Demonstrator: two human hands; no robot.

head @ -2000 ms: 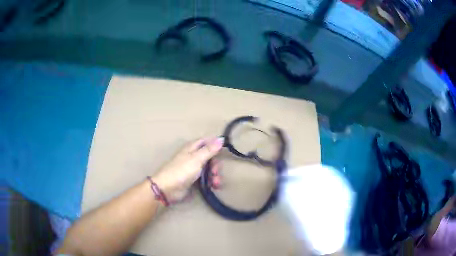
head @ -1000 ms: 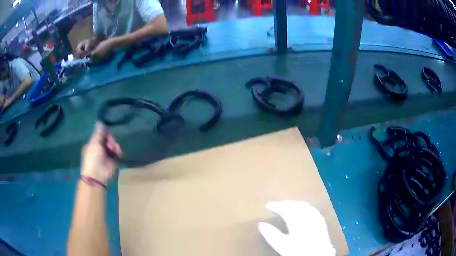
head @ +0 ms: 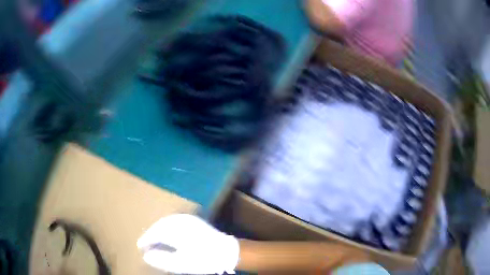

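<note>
A black headband [head: 88, 236] shows as a thin curve over the cardboard work mat [head: 113, 188] at the lower left, cut off by the bottom edge. A short dark piece hangs inside its curve. My right hand [head: 188, 244], in a white work glove, is at the mat's right edge, right of the headband and apart from it. Blur hides whether its fingers hold anything. My left hand cannot be made out. The parts carton [head: 322, 233] stands open at the right, with rows of dark yokes [head: 416, 156] around a white packing layer [head: 333, 161].
A tangled headband pile [head: 220, 80] lies on the blue-green bench [head: 161, 161], beside the carton. A green post [head: 64, 70] rises at the upper left. A person's pink sleeve [head: 384, 27] is behind the carton.
The view has swung right, bringing the carton in. My left hand, earlier holding a headband over the line, is gone from view. A headband now shows over the mat, which was bare.
</note>
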